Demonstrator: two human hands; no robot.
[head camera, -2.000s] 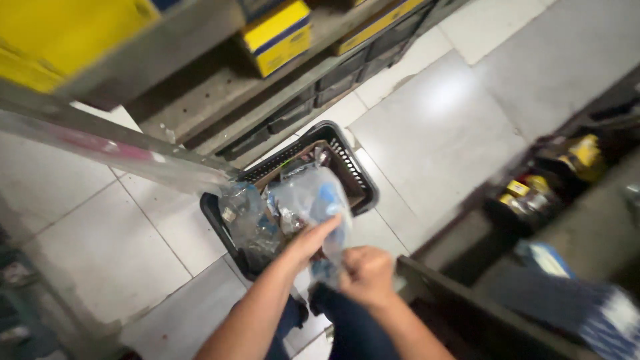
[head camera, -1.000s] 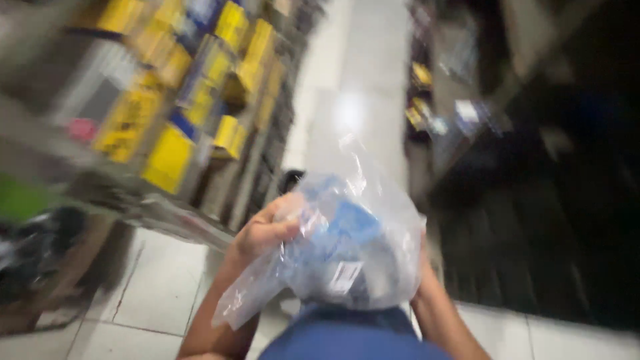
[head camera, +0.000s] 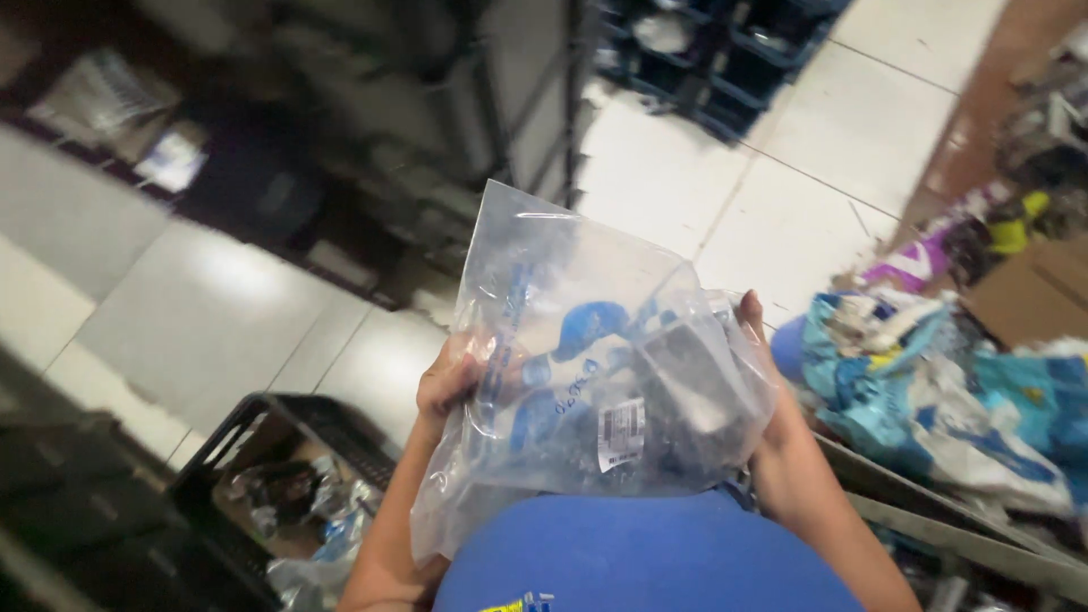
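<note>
A clear plastic bag (head camera: 586, 365) with blue print and a white barcode label is spread in front of my blue shirt. Something dark and grey sits inside its right half; what it is cannot be told through the plastic. My left hand (head camera: 455, 374) grips the bag's left side, its fingers partly seen through the film. On the right, my right hand (head camera: 756, 365) holds the bag's other side, thumb up, with the fingers hidden behind it.
A black plastic basket (head camera: 255, 416) with bagged items stands on the tiled floor at lower left. Crumpled packaging (head camera: 926, 382) and cardboard (head camera: 1033, 293) are heaped at right. Dark blue bins (head camera: 722, 68) stand at the top, and blurred dark shelving (head camera: 408, 110) is at upper left.
Two seconds ago both hands and the plastic bag were over the basket; now the bag is held against my body, the basket to the left. The view has turned greatly.
</note>
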